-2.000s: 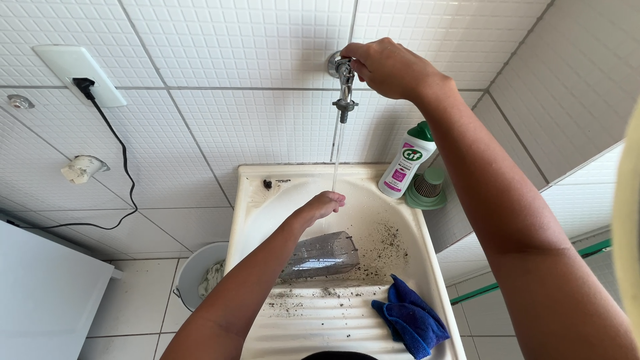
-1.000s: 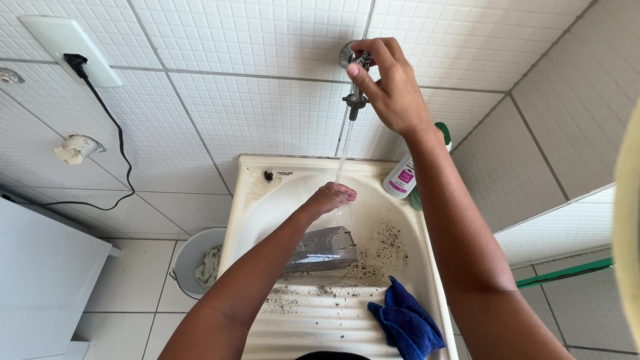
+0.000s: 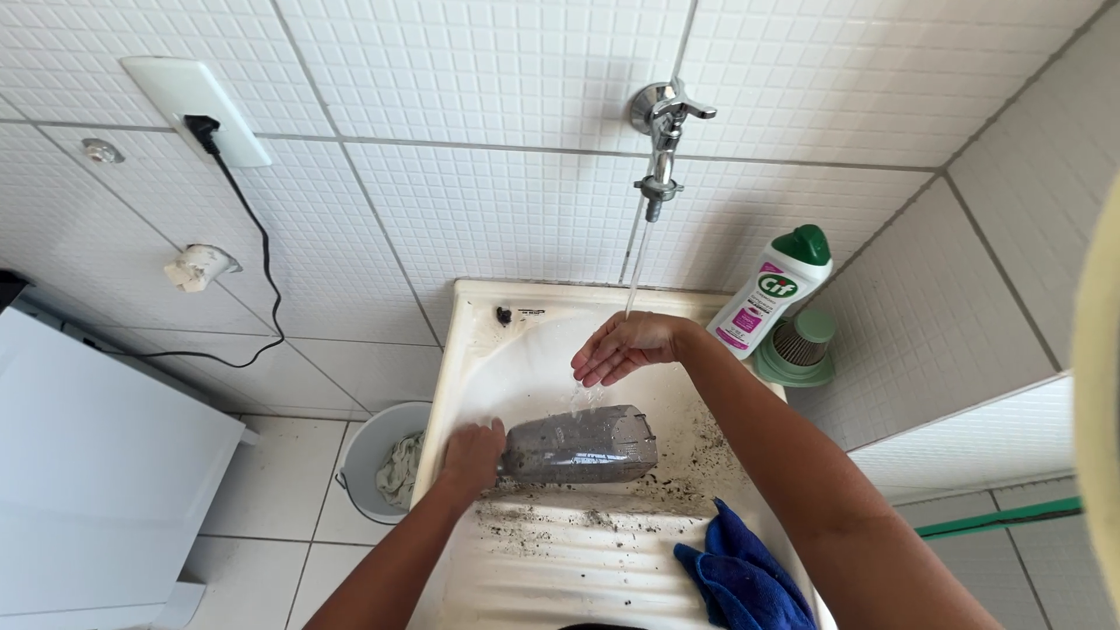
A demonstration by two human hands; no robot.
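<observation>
Water runs from a chrome wall tap onto my right hand, which is held palm up with nothing in it. My left hand is at the left end of a clear grey plastic container; whether its fingers grip the container cannot be told. The container lies on its side in the white laundry sink, amid dark specks of dirt. A blue cloth lies crumpled on the ribbed washboard part at the right.
A Cif cleaner bottle and a green-rimmed filter part stand at the sink's back right corner. Left of the sink, a grey bucket holds pale cloth. A black cord hangs from the wall socket.
My right hand has left the tap handle and moved down into the water. My left hand has gone from under the stream to the container's left end.
</observation>
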